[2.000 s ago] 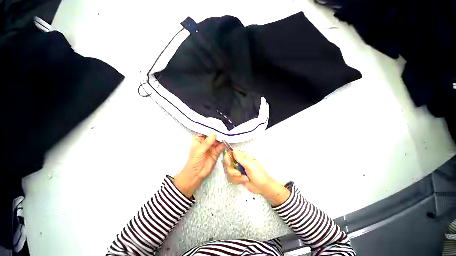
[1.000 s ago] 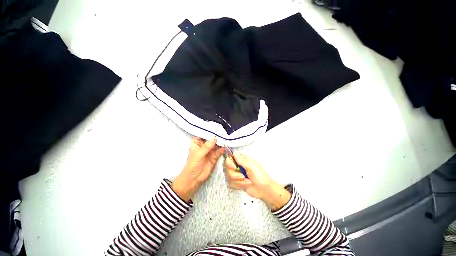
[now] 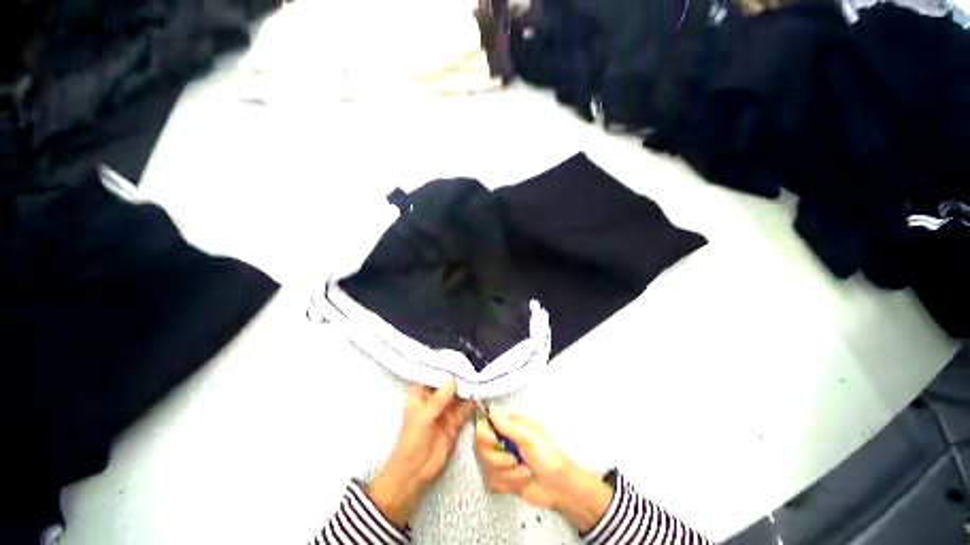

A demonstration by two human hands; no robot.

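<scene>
Dark trousers (image 3: pixel 574 245) lie on the pale table, their top edge towards me. The white waistband lining (image 3: pixel 394 346) curves along that edge. A short black tab (image 3: pixel 399 199) stands out at the far end of the band. My left hand (image 3: pixel 428 431) pinches the near edge of the waistband between thumb and fingers. My right hand (image 3: pixel 521 460) is closed around small thread snips (image 3: pixel 504 441) with a blue part showing. Their metal tips point at the waistband edge beside my left fingertips. Whether the tips touch the cloth is too small to tell.
Dark garments (image 3: pixel 117 319) cover the left side of the table (image 3: pixel 266 426). A pile of dark trousers (image 3: pixel 766 106) lies along the far right edge. White garments (image 3: pixel 362 48) lie at the far side. A grey padded surface (image 3: pixel 893 474) is at the lower right.
The view has tilted up, so the trousers and both hands show lower and the far garments have come into view. Both hands keep the same hold at the waistband edge.
</scene>
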